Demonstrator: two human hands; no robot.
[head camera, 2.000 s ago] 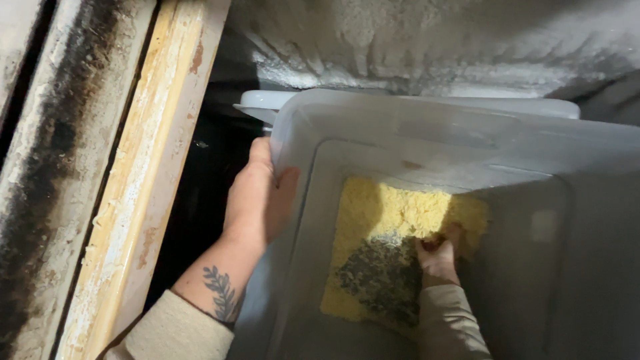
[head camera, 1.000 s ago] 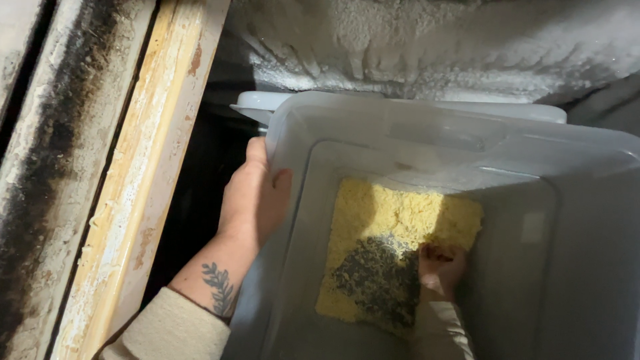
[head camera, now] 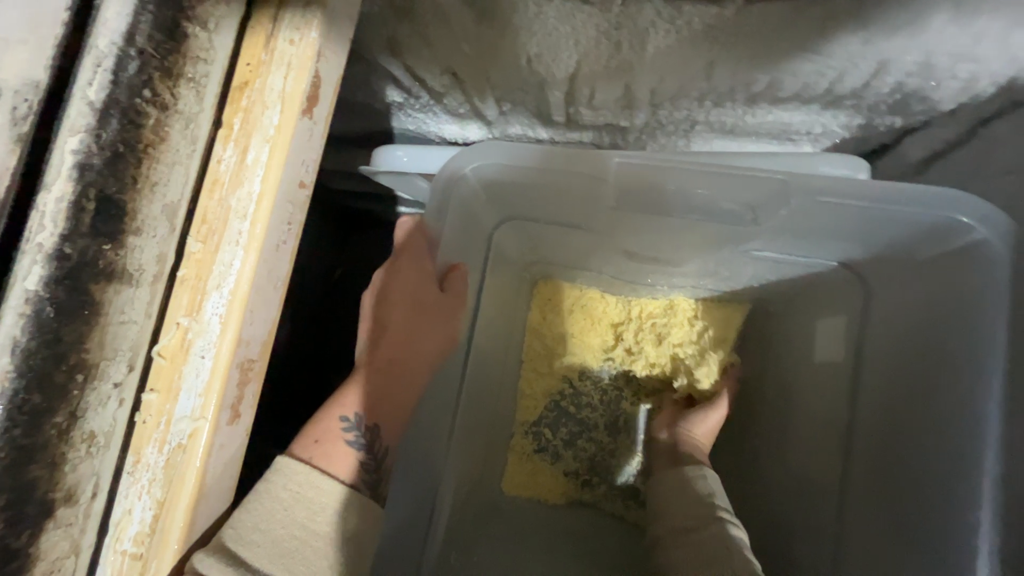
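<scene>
A deep translucent plastic bin (head camera: 928, 216) holds a pale yellow, crumbly mass (head camera: 640, 324) on its floor. Dark bits (head camera: 588, 424) cover the near part of that mass. My left hand (head camera: 416, 300) grips the bin's left rim, its thumb over the edge and the other fingers hidden outside. Down in the bin, my right hand (head camera: 696, 420) is under the right edge of the yellow mass, with a clump of it resting against the fingers. Part of that hand lies in shadow, and its fingertips are hidden by the mass.
A white plastic rim or lid (head camera: 800, 163) shows behind the bin. Beyond it is a frosty, whitish wall (head camera: 608, 72). At left runs a worn, pale yellow edge (head camera: 232, 264) beside a grimy, black-stained strip (head camera: 104, 208). A dark gap separates that edge from the bin.
My right hand has moved to the right edge of the yellow mass, and a clump there now stands raised. My left hand stays at the bin's rim.
</scene>
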